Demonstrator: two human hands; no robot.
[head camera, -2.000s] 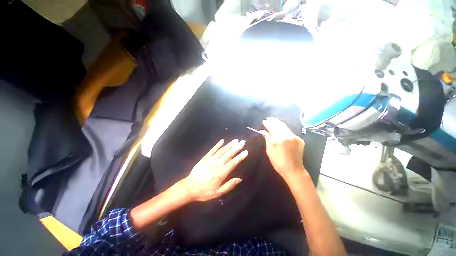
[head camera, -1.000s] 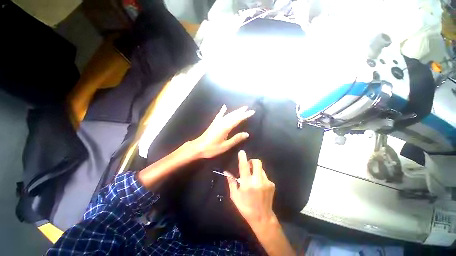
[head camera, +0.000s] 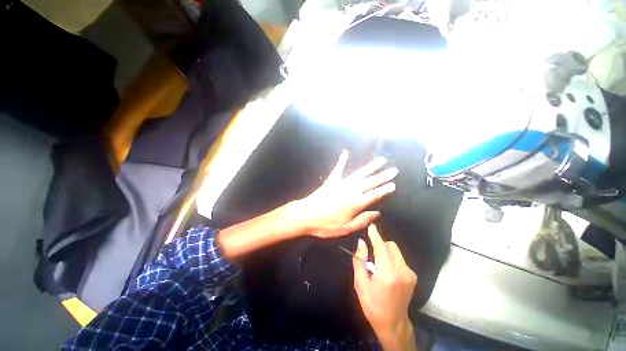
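Observation:
A large black garment panel lies over the machine bed and towards my lap, with small pale thread ends on it. My left hand lies on the panel with its fingers spread, holding nothing. My right hand is just below it, over the panel, and holds a thin metal pick with a short pale handle, its spike pointing up and left. Whether the spike touches the cloth cannot be told.
The white and blue sewing machine head stands at the right, over the cream-white machine bed. A round metal part is behind it. Lamp glare hides the top middle. Grey and dark garment pieces are heaped at the left.
My left hand has moved up and to the right on the panel since two seconds ago. My right hand, with the pick, moved down from near the machine head, then slightly right.

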